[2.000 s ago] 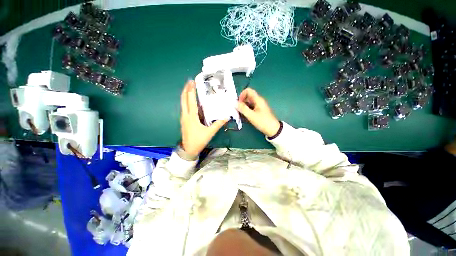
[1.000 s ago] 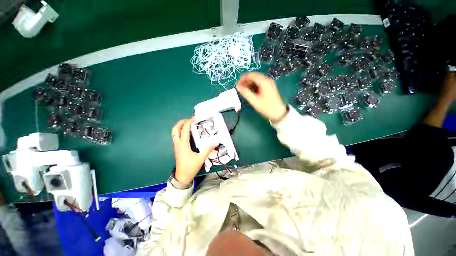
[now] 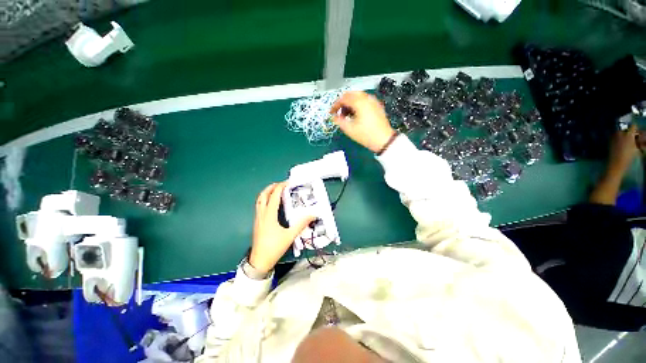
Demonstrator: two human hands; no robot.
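A white camera housing (image 3: 307, 202) lies on the green mat in front of me, its angled arm pointing away and its open cavities facing up. Short dark and red wires hang from its near end. My left hand (image 3: 273, 225) holds the housing by its left side, thumb over the near cavity. My right hand (image 3: 360, 119) is over the right part of the tangled white wire pile (image 3: 312, 117), fingertips bent together at the strands. Whether the fingers grip a strand cannot be made out.
Camera modules (image 3: 453, 117) are massed at right, a smaller group (image 3: 127, 159) at left. White camera units (image 3: 106, 259) stand at the left table edge. A blue bin (image 3: 95, 326) with white housings is below. Another person's arm (image 3: 616, 166) shows at right. A white part (image 3: 95, 46) lies beyond the rail.
My right hand has moved from beside the housing to the white wire pile. My left hand stays on the housing. The view has tilted to show more beyond the rail.
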